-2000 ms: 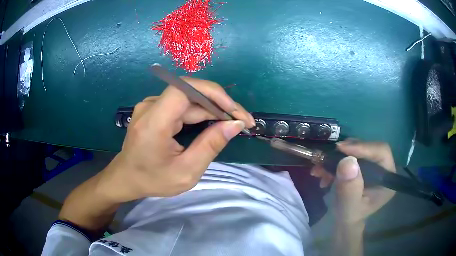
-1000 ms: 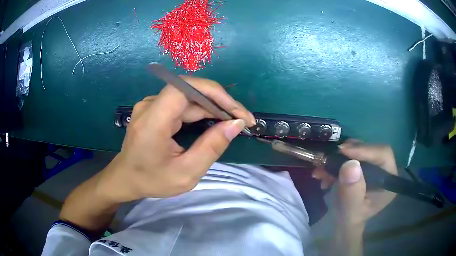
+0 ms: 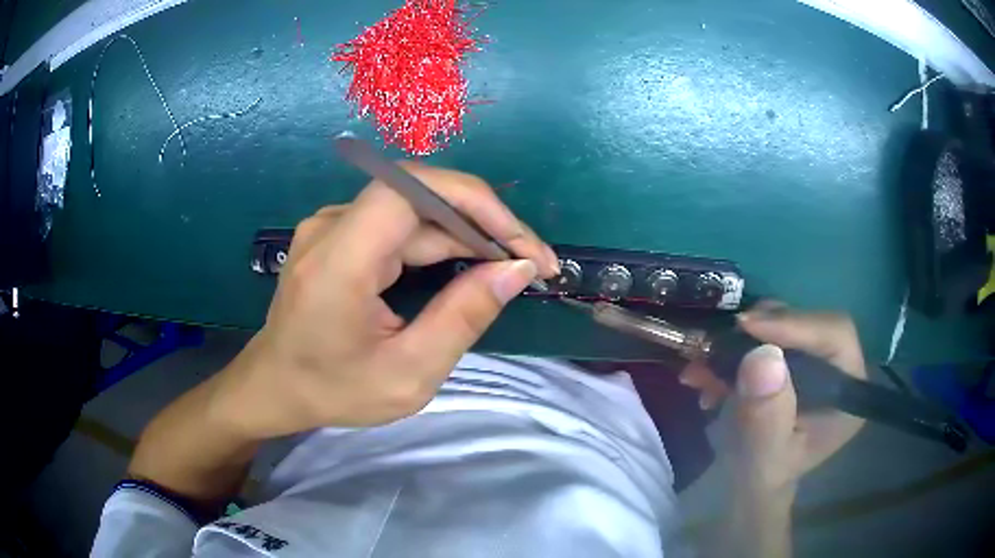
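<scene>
The black strip assembly [image 3: 687, 264] lies across the mat near its front edge, with silvery round components along its right part. My left hand [image 3: 382, 294] covers its middle and pinches the grey tweezers [image 3: 420, 198], their tips at the strip's lower edge. A thin red wire [image 3: 611, 300] runs along that edge, right of the tips. My right hand [image 3: 802, 381] holds the soldering iron [image 3: 655, 331] by its black handle, its tip just below the strip near the tweezer tips. Whether the iron touches the strip cannot be told.
A pile of short red wires [image 3: 412, 76] lies beyond the strip on the green mat [image 3: 262, 164]. Thin pale curved strands [image 3: 175, 129] lie at the left. A black holder with a grey speckled pad [image 3: 947, 196] stands at the right edge. White ledges curve at the top corners.
Both hands stay in nearly the same place. The soldering iron and the tweezers have shifted only very slightly.
</scene>
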